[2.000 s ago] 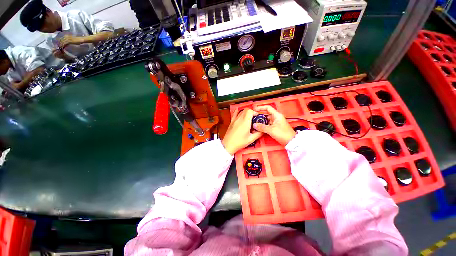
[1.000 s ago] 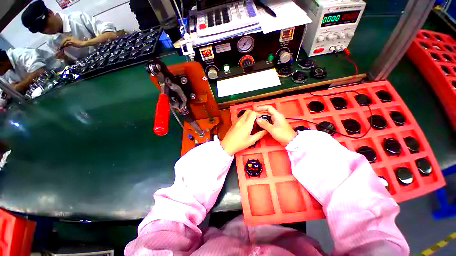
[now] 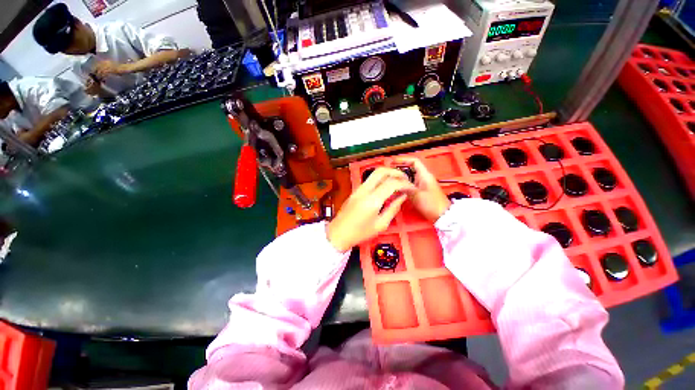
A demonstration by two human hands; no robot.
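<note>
A black round unit [image 3: 408, 174] shows between my fingers above the upper left of the red-orange tray [image 3: 396, 335]. My right hand [image 3: 429, 194] holds it from the right. My left hand [image 3: 371, 207] lies against it from the left, with its fingers reaching over the right hand's fingers; whether it grips the unit is hidden. Another unit with coloured dots [image 3: 386, 257] sits in a left-column pocket. More black units [image 3: 534, 191] sit in pockets to the right. A thin dark wire [image 3: 466, 183] runs across the tray.
The clamp fixture [image 3: 302, 152] with its red handle [image 3: 245, 177] stands left of the tray. Behind are a control box [image 3: 358, 85], paper strip [image 3: 377, 127], loose round units [image 3: 482, 111] and power supply [image 3: 503, 46]. Stacked red trays [image 3: 663, 91] are at right. People work at far left.
My left hand has turned and moved its fingers up over the unit, which is now more covered than before. My right hand has stayed nearly in place.
</note>
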